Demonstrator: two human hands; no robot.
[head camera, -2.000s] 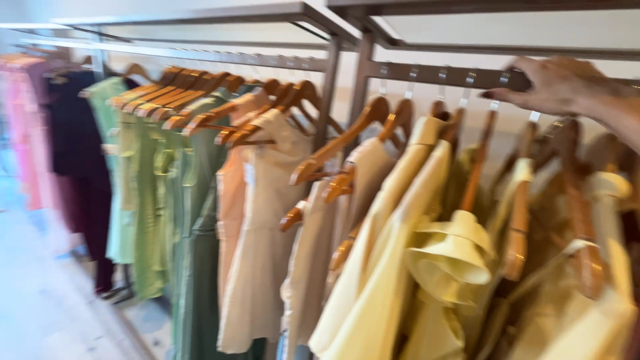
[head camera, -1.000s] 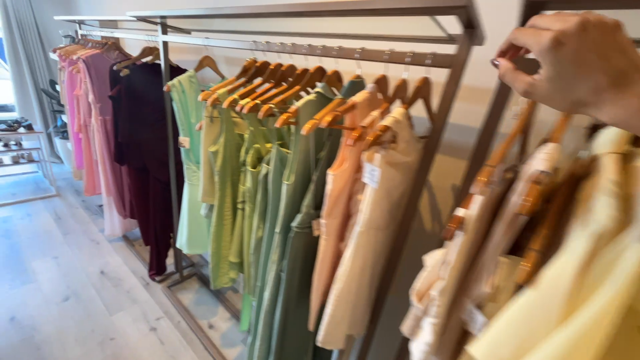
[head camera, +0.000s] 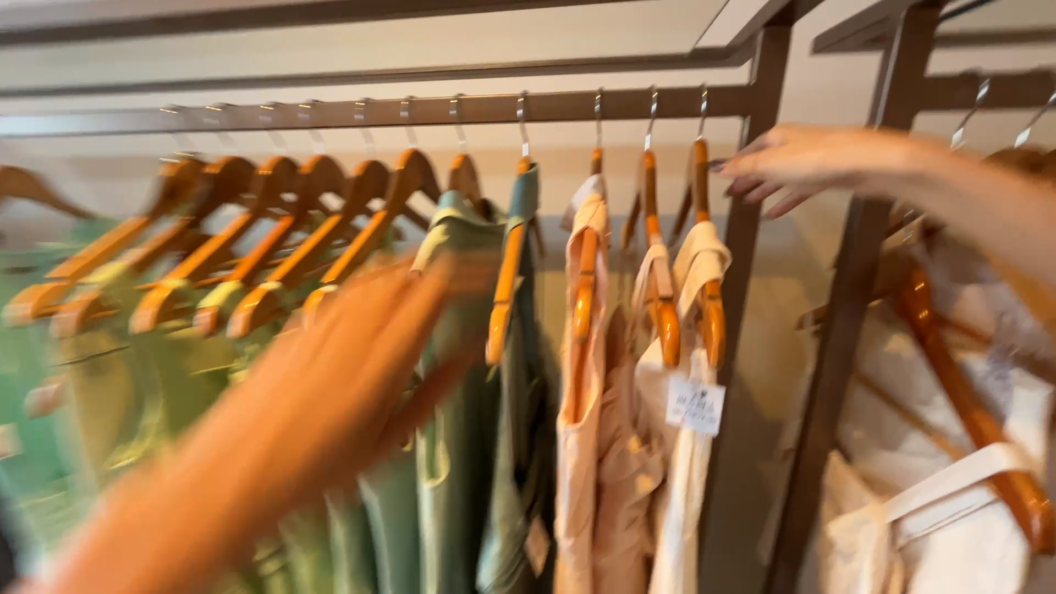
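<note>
My left hand (head camera: 355, 363), blurred, reaches up in front of the green garments (head camera: 173, 396), fingers extended; nothing shows in its grasp. Behind its fingertips hang a dark green garment (head camera: 466, 330) and a teal one (head camera: 520, 429). At the right, my right hand (head camera: 784, 169) is beside the rack's upright post, fingers spread and pointing left, close to the last wooden hanger (head camera: 701, 177). Whether its fingertips touch that hanger is unclear. Peach (head camera: 582, 445) and cream (head camera: 689, 495) garments hang between the hands, with a white tag (head camera: 695, 404) bearing writing.
A brown metal rail (head camera: 561, 107) carries the wooden hangers by metal hooks. Its upright post (head camera: 742, 330) stands beside a second post (head camera: 850, 330). On the neighbouring rack at right hang white and cream garments (head camera: 957, 528) on wooden hangers.
My left hand has come into view. My right hand, earlier over the yellow and cream garments' rack, is now beside the last hanger of the green and peach section. The view is closer to that section.
</note>
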